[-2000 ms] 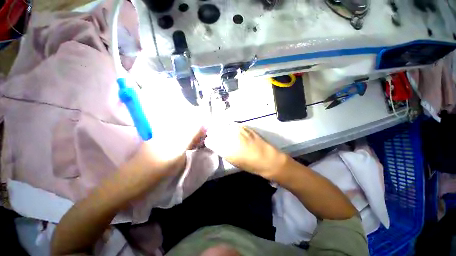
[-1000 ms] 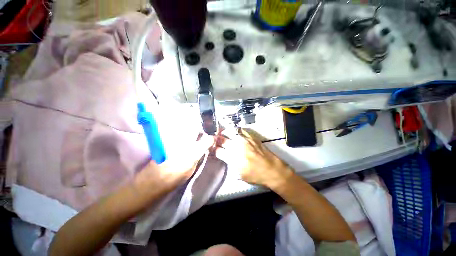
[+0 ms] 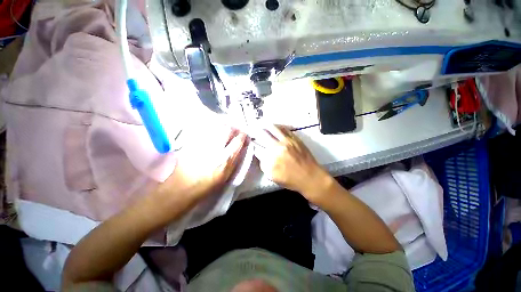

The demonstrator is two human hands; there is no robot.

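The dusty-pink garment piece (image 3: 51,137) is spread over the table left of the needle, with a white edge at its lower left. The presser foot and needle (image 3: 251,105) of the white-grey sewing machine (image 3: 343,25) stand in strong glare. My left hand (image 3: 208,162) lies on the cloth just below the presser foot, its fingertips pinching the folded edge. My right hand (image 3: 285,157) is beside it on the right, fingertips at the cloth near the foot. Glare washes out its fingertips and the cloth under them, so its hold is unclear.
A blue tube handle (image 3: 149,120) hangs left of the needle. A black phone (image 3: 337,111), yellow-handled scissors (image 3: 328,85), blue snips (image 3: 405,104) and a red item with white cord (image 3: 464,100) lie right. Pink and white cloth (image 3: 383,211) and a blue basket (image 3: 465,199) are lower right.
The camera view has shifted against the machine. My left hand's fingers now lie more extended along the cloth edge, and the cloth fold below them has changed shape. Both hands remain near the foot.
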